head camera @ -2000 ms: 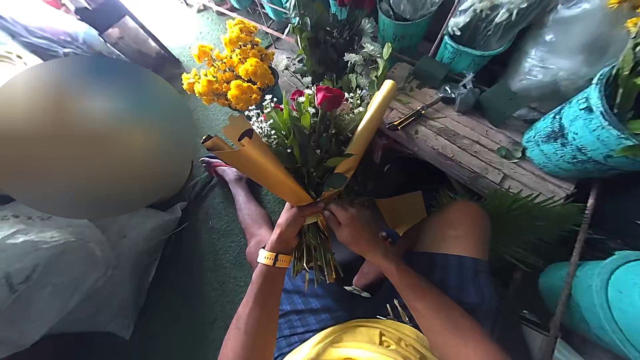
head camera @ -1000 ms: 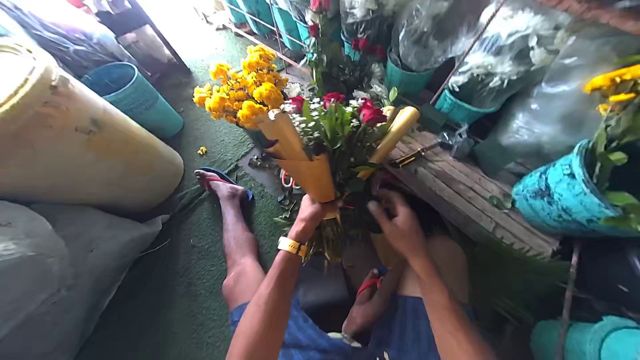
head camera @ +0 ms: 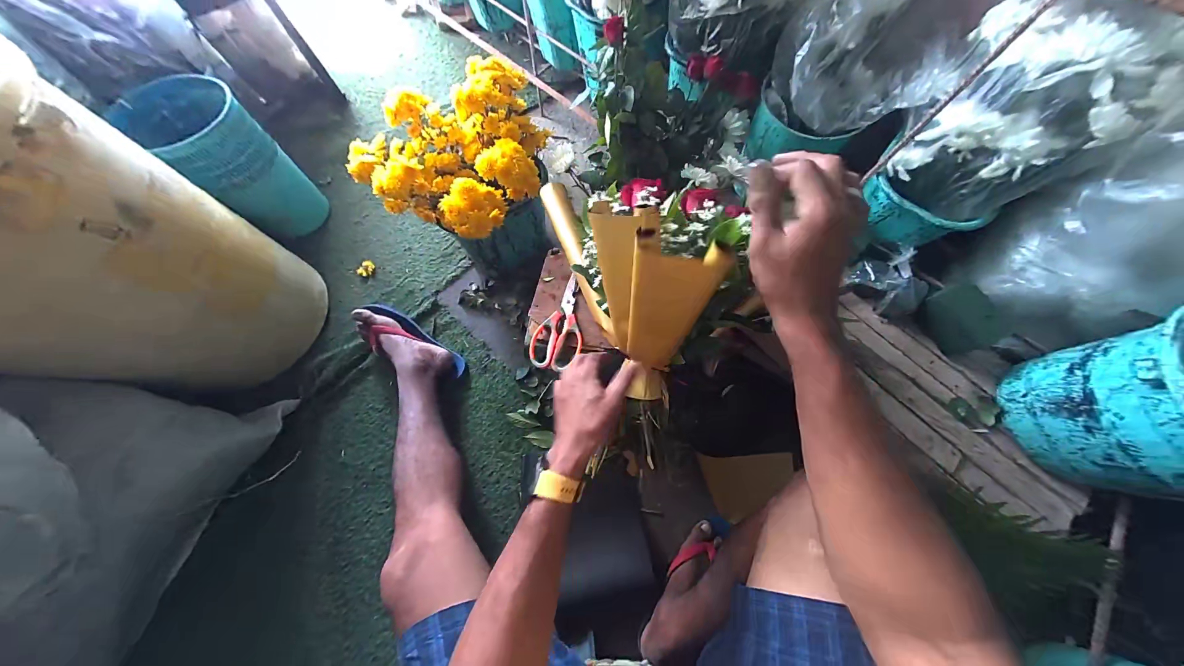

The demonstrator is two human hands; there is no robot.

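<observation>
A bouquet of red roses and small white flowers stands upright in yellow wrapping paper, its stems poking out below. My left hand grips the bouquet at its narrow neck, where the paper is gathered. Raised at the right of the blooms is my right hand, its fingers curled; whether it holds something thin, such as a string, cannot be told. Scissors with orange and white handles lie just left of the wrapping.
Yellow flowers fill a dark bucket behind the bouquet. A teal bucket and a large cream drum are at left. At right are a wooden plank bench, a paint-stained teal bucket and plastic-wrapped white flowers.
My right hand has risen from beside the bouquet's neck to the height of the blooms. The bouquet has turned, so more of its yellow paper faces me. My left hand stays at its neck.
</observation>
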